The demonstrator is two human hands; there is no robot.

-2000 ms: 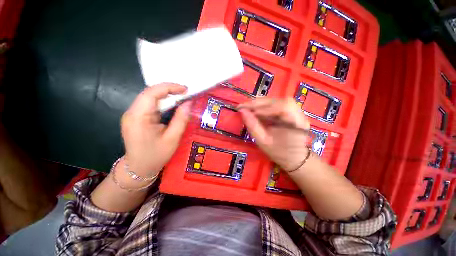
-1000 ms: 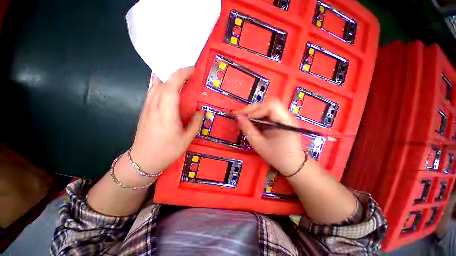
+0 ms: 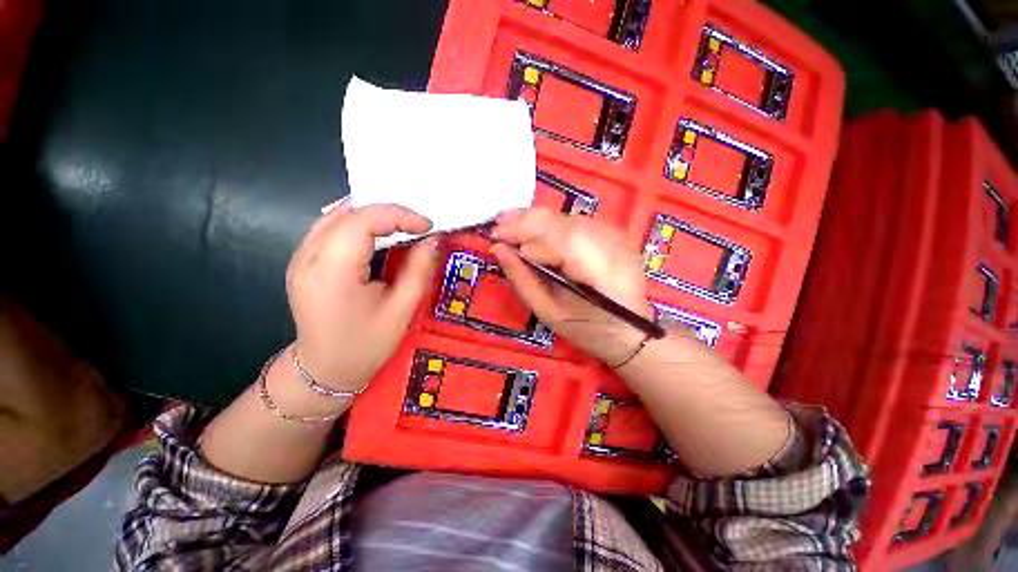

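Observation:
My left hand [image 3: 359, 288] grips the lower edge of a white adhesive sheet [image 3: 441, 153], its blank side facing me, above the left edge of the red foam tray [image 3: 569, 456]. My right hand [image 3: 575, 274] holds dark tweezers [image 3: 592, 295] between thumb and fingers. The tweezer tip is at the sheet's lower right edge; whether a small piece is on it cannot be told. Phone frames lie in the tray pockets. One frame [image 3: 459, 293] with yellow pads is just below the hands. The sheet and right hand partly cover another frame [image 3: 567, 197].
Stacked red trays [image 3: 882, 246] with more frames stand at the right. A dark green surface [image 3: 167, 212] lies at the left. Part of another person's arm [image 3: 50, 413] shows at the lower left edge.
My left hand has brought the sheet down and right, off the tray's frame. The tweezers have moved from above the frame to the sheet's edge. The tray sits slightly lower in view.

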